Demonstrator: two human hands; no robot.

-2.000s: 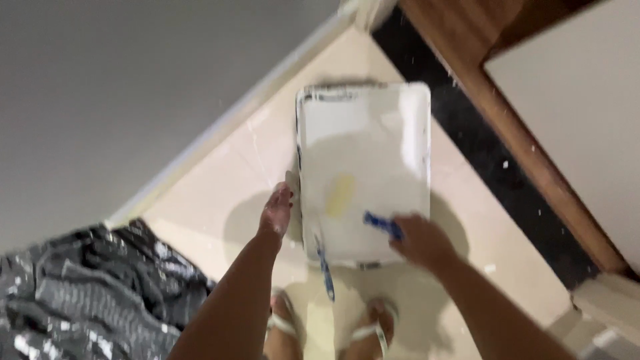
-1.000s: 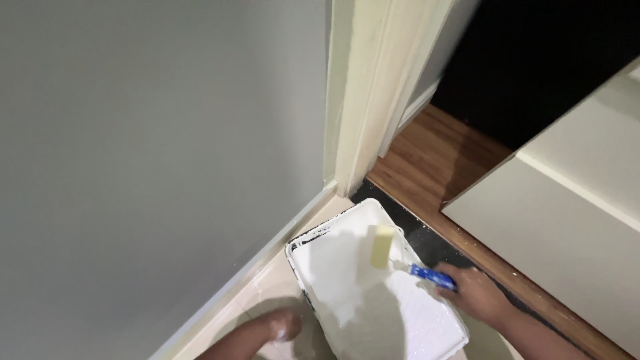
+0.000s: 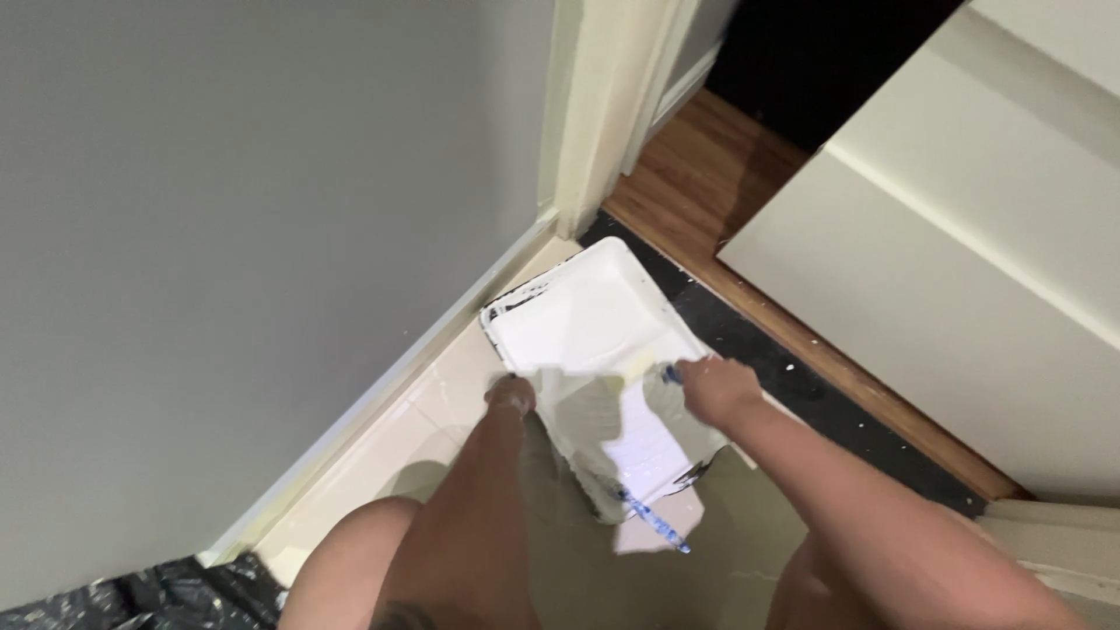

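A paint tray [image 3: 577, 306] coated in white paint lies on the floor near the door frame. My left hand [image 3: 511, 395] is at the tray's left edge; its fingers are blurred, and whether they grip the rim is unclear. In my right hand [image 3: 719, 389] is the blue handle [image 3: 672, 374] of a small paint roller, over the tray's right side. The roller's pale yellow cover [image 3: 638, 366] is at the paint in the middle of the tray. A second tool with a blue, paint-spotted handle [image 3: 661, 527] leans over the near end of the tray, its head hidden.
A grey wall [image 3: 262, 219] with a pale baseboard [image 3: 394, 394] runs along the left. Ahead stands a cream door frame [image 3: 595, 105]. A white panelled door [image 3: 919, 306] is on the right, beyond a dark floor strip [image 3: 770, 359]. Black plastic sheeting [image 3: 149, 599] lies at lower left.
The view has shifted strongly. The tray, away from the door frame two seconds ago, now lies close to it. My left hand has come to the tray's edge, and the roller has moved nearer the tray's middle.
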